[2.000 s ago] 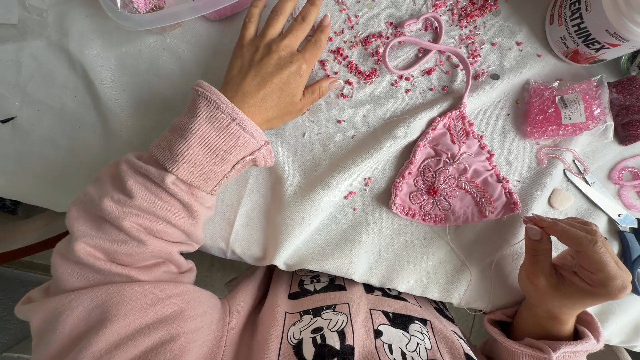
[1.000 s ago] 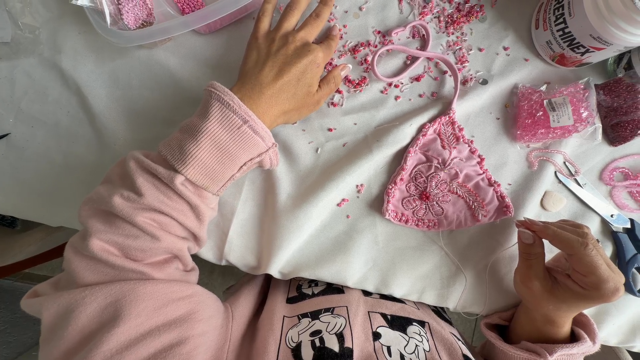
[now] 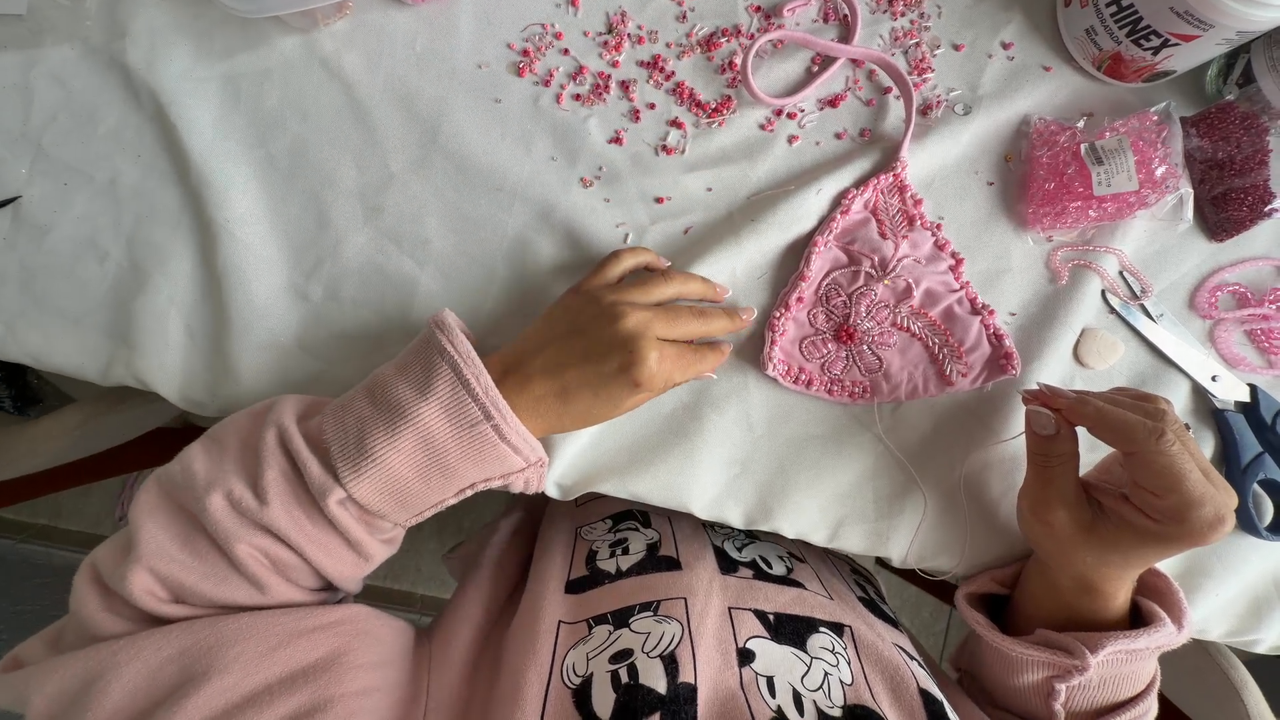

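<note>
A pink triangular fabric piece (image 3: 870, 300), like a bikini cup, lies on the white cloth, with a beaded flower, leaf shapes and beaded edges; a pink strap (image 3: 905, 100) loops from its top. My left hand (image 3: 630, 335) rests on the cloth to the left of it, fingers apart and holding nothing. Near its lower right corner, my right hand (image 3: 1120, 470) pinches thumb and index finger together on a thin needle, partly hidden by the fingers. A pale thread (image 3: 905, 470) hangs from the fabric's lower edge and curves over the table edge toward my right hand.
Loose pink and red beads (image 3: 690, 100) lie scattered at the top. On the right are a bag of pink beads (image 3: 1095, 170), a bag of dark red beads (image 3: 1235, 165), a labelled tub (image 3: 1150, 40), scissors (image 3: 1180, 350), a beaded strand (image 3: 1095, 262) and a pale flat piece (image 3: 1099, 348).
My left hand has come down from the scattered beads to the cloth beside the pink fabric. My right hand stays near the fabric's lower right corner, fingers still pinched.
</note>
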